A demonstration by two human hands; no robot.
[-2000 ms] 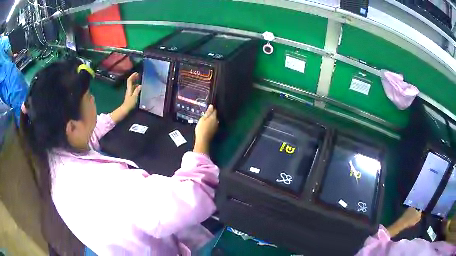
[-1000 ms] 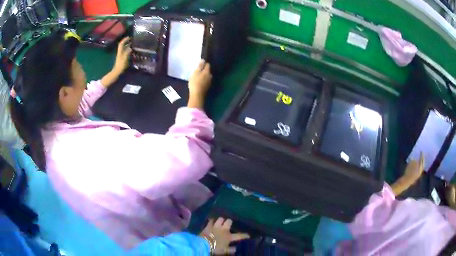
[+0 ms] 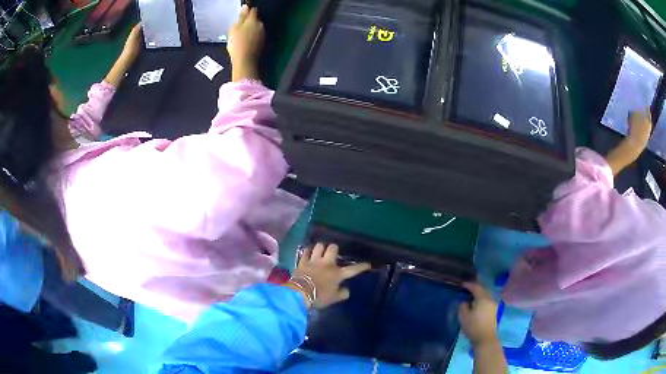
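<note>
A black foam tray (image 3: pixel 389 269) with two dark tablets side by side, a left tablet (image 3: pixel 347 314) and a right tablet (image 3: pixel 420 314), is at the bottom centre, below the bench's front edge. My left hand (image 3: pixel 321 276), in a blue sleeve with a bracelet, grips its far left corner, thumb over the top. My right hand (image 3: pixel 478 314) holds its right edge, fingers curled over the rim. The tray's near edge is partly hidden by the frame's bottom.
A tall tray stack (image 3: pixel 416 157) stands beyond on the green bench (image 3: pixel 394 219), two dark tablets on top. A white cable (image 3: pixel 438 223) lies before it. A person in pink (image 3: pixel 168 212) is at left, another (image 3: pixel 599 256) at right, both touching lit screens.
The view has tipped down, so the bench things sit higher. The held tray and my right hand have come into view. My left hand, seen before over a dark edge, is now on the tray.
</note>
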